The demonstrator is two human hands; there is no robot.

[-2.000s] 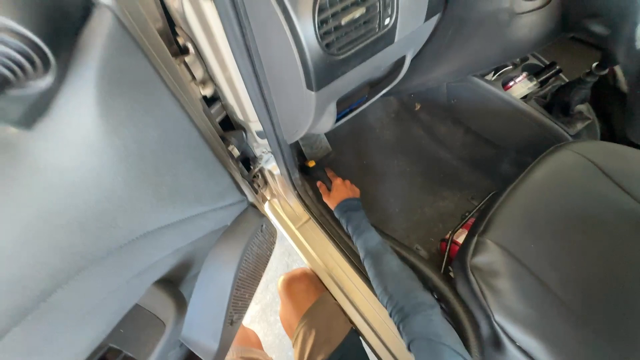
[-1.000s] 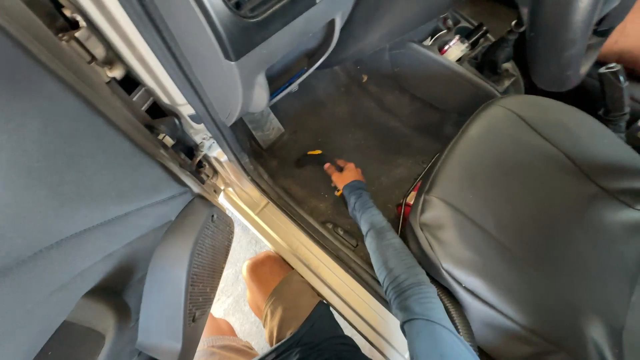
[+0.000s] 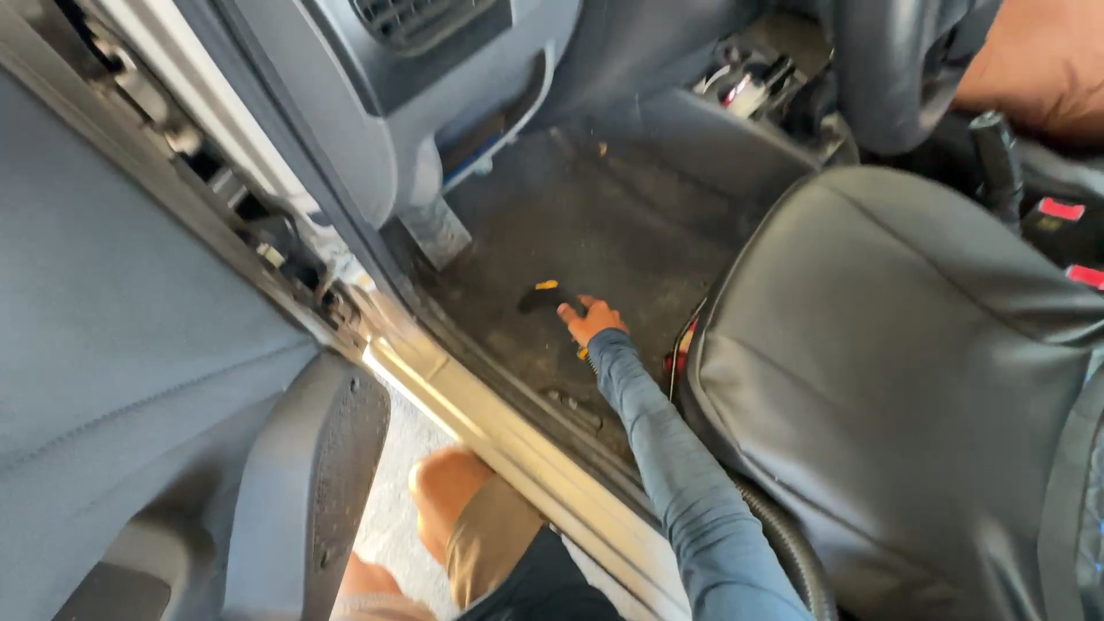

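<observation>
My right hand (image 3: pixel 595 321) reaches down into the car's footwell and is closed around a black vacuum nozzle (image 3: pixel 542 298) with orange-yellow parts. The nozzle's head lies low over the dark floor covering (image 3: pixel 526 207), with small light specks around it. A ribbed black hose (image 3: pixel 780 535) shows along the seat's side, and a short ribbed piece emerges by my wrist. Part of the grip is hidden by my fingers and blends into the dark floor. My left hand is out of view.
The black seat (image 3: pixel 871 362) stands right of my arm, with a red object (image 3: pixel 677 358) at its lower edge. Left are the door sill (image 3: pixel 483 423) and open door panel (image 3: pixel 129 302). A metal pedal or footrest (image 3: pixel 440 233), steering wheel (image 3: pixel 897 78) and dashboard (image 3: pixel 483 78) surround the footwell.
My right hand and the nozzle have moved from beside the metal pedal or footrest toward the middle of the footwell, nearer the seat. The view has shifted toward the seat.
</observation>
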